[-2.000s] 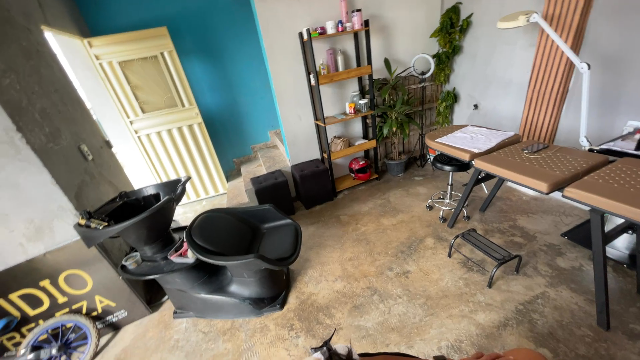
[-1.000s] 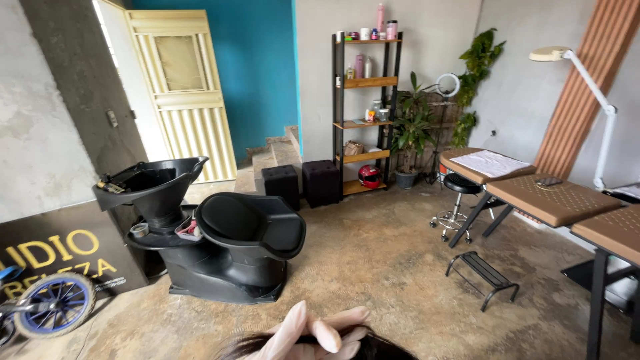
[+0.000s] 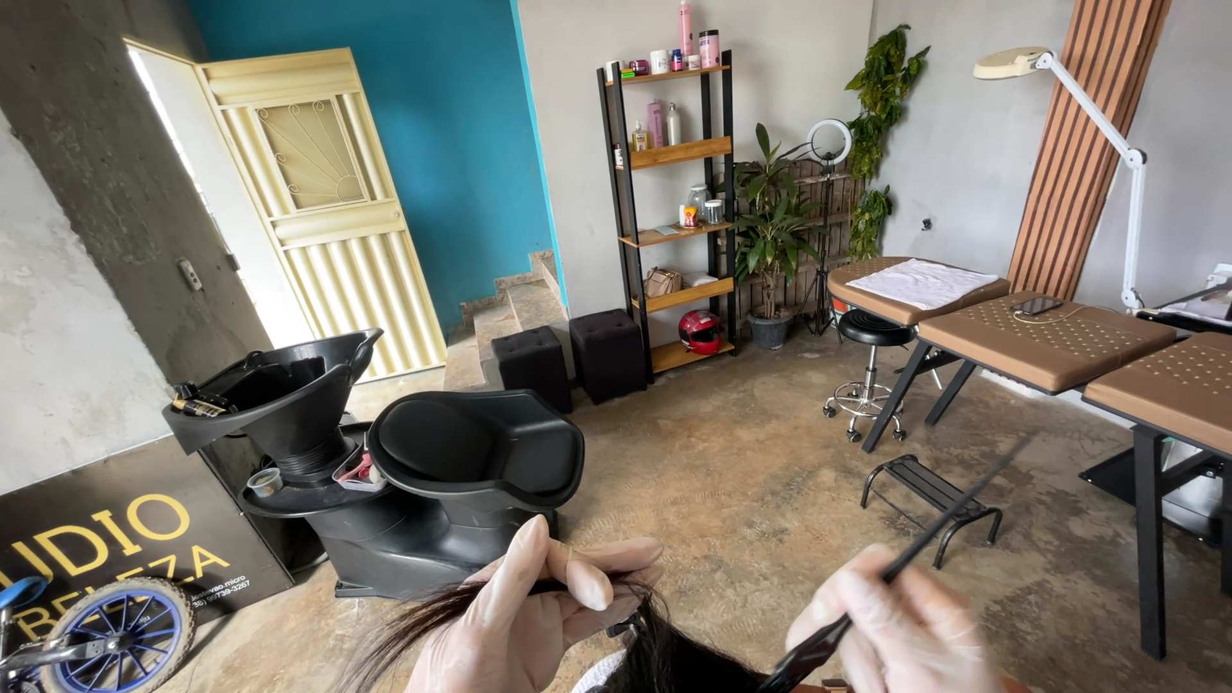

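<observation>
My left hand [image 3: 539, 611], in a pale translucent glove, pinches a lock of dark hair [image 3: 404, 626] between its fingers at the bottom centre. The strands hang loose to its left. Beside it, at the bottom edge, shows more dark hair [image 3: 679, 659] on a person's head, with a bit of white cloth under it. To the right, my gloved right hand [image 3: 890, 616] grips a black tool with a long thin pointed handle [image 3: 948, 515], which slants up to the right. Its lower end reaches down near the hair and is partly cut off, so its kind is uncertain.
A black salon wash basin [image 3: 279, 385] with its chair [image 3: 481, 448] stands at the left, near a signboard [image 3: 144, 520] and a small wheel [image 3: 115, 635]. Beyond are black stools [image 3: 606, 356] and a shelf [image 3: 683, 154]. A metal step [image 3: 929, 486] and brown padded tables [image 3: 1049, 337] are at right.
My left hand, low at the bottom centre one second ago, now shows more fully with a lock of hair in its fingers. My right hand with the black tool has come into view.
</observation>
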